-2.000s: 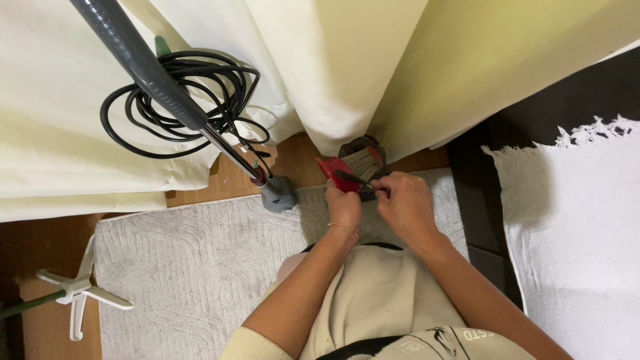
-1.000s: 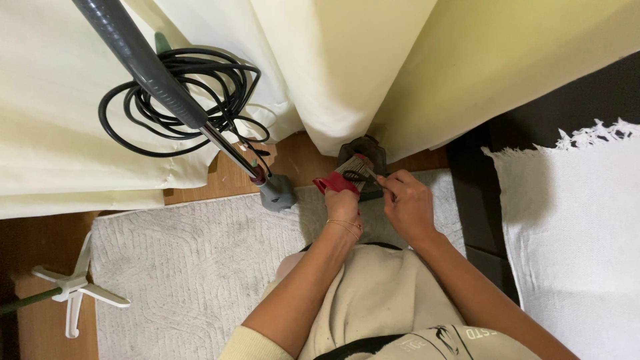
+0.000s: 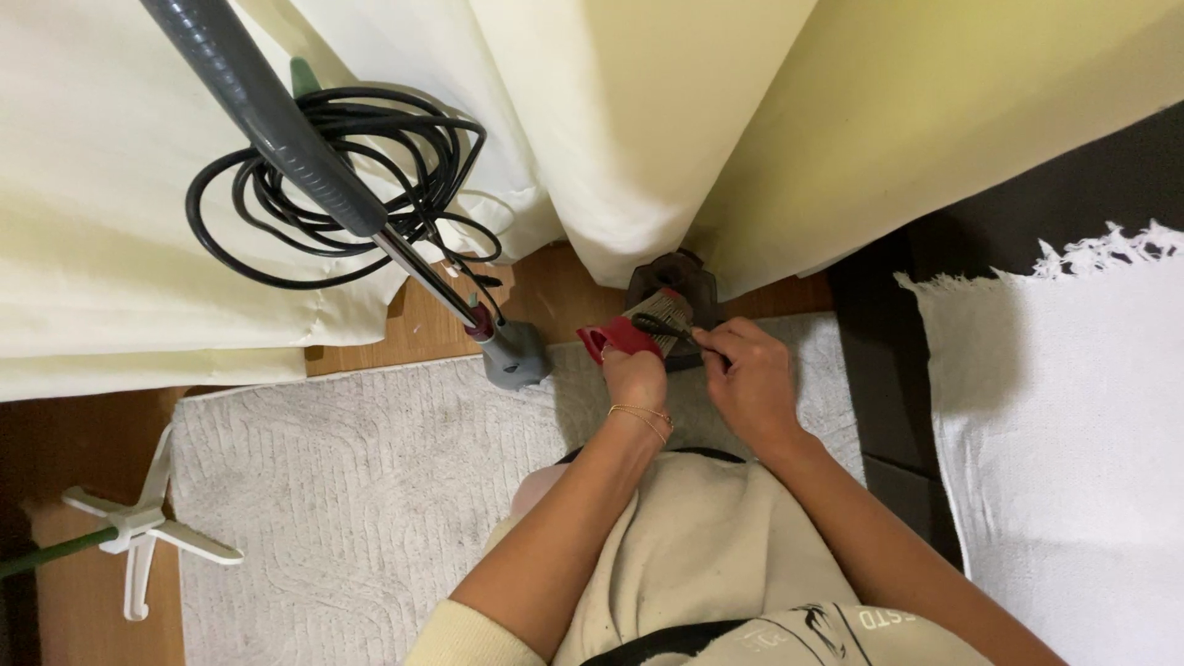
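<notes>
My left hand (image 3: 636, 377) grips a red plastic part (image 3: 618, 339) that carries a pleated, ribbed filter (image 3: 668, 319). Close by on the right, my right hand (image 3: 751, 370) is closed on the handle of a small dark brush (image 3: 659, 326), whose head lies against the ribbed side. Behind and under the filter is a dark translucent plastic container (image 3: 671, 277), near the curtain's hem; my hands and the filter partly hide it.
A grey tube with a metal rod (image 3: 425, 277) runs down to a grey base (image 3: 514, 355), left of my hands. Coiled black cable (image 3: 342, 185), cream curtains (image 3: 638, 120), a light rug (image 3: 351, 499), a white stand foot (image 3: 139, 525) and a fringed white cloth (image 3: 1064, 416) surround me.
The brush has shifted over the filter, and the red part has turned slightly in my left hand. Both hands keep their holds.
</notes>
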